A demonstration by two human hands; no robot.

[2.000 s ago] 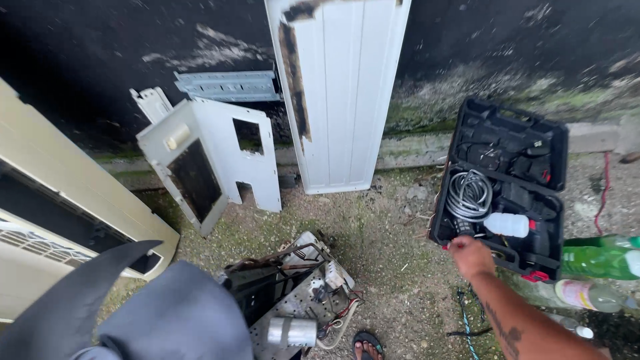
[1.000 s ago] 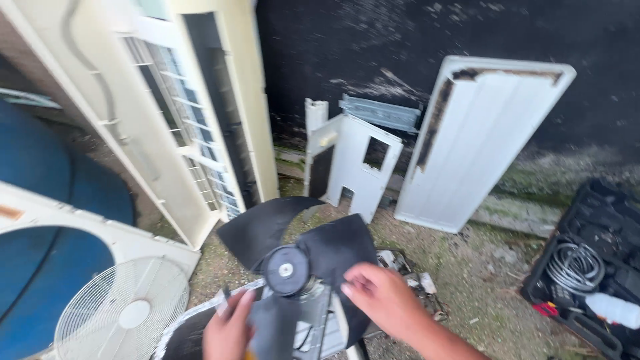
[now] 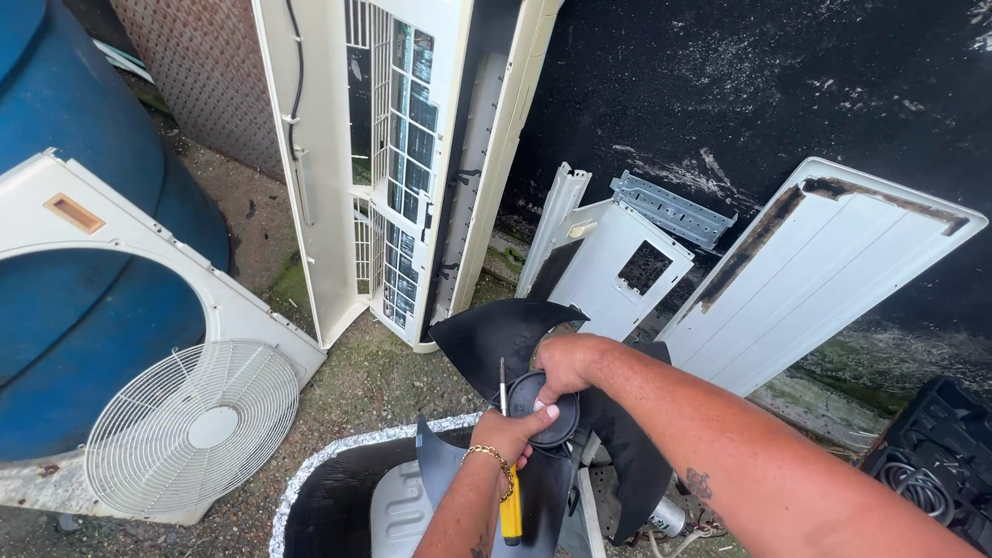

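A black plastic fan with broad blades [image 3: 496, 333] sits at the lower middle, its round hub [image 3: 554, 411] between my hands. My left hand [image 3: 508, 434] holds a screwdriver with a yellow handle [image 3: 510, 504], its metal tip pointing up, and its thumb lies on the hub. My right hand [image 3: 564, 364] grips the hub from above, fingers partly hidden behind it. Below the fan, metal parts with a silver cylindrical capacitor [image 3: 668, 515] and wires show in part.
A round white fan grille [image 3: 213, 426] leans on a white casing panel [image 3: 256, 325] before a blue barrel [image 3: 70, 116]. A tall cream air-conditioner housing [image 3: 484, 155], white sheet panels [image 3: 821, 271] and a metal bracket [image 3: 670, 209] stand near the black wall. A black toolbox [image 3: 938, 442] lies at right.
My right hand was at the toolbox two seconds ago and is now on the fan hub. Both hands have come together there. The view has swung left.
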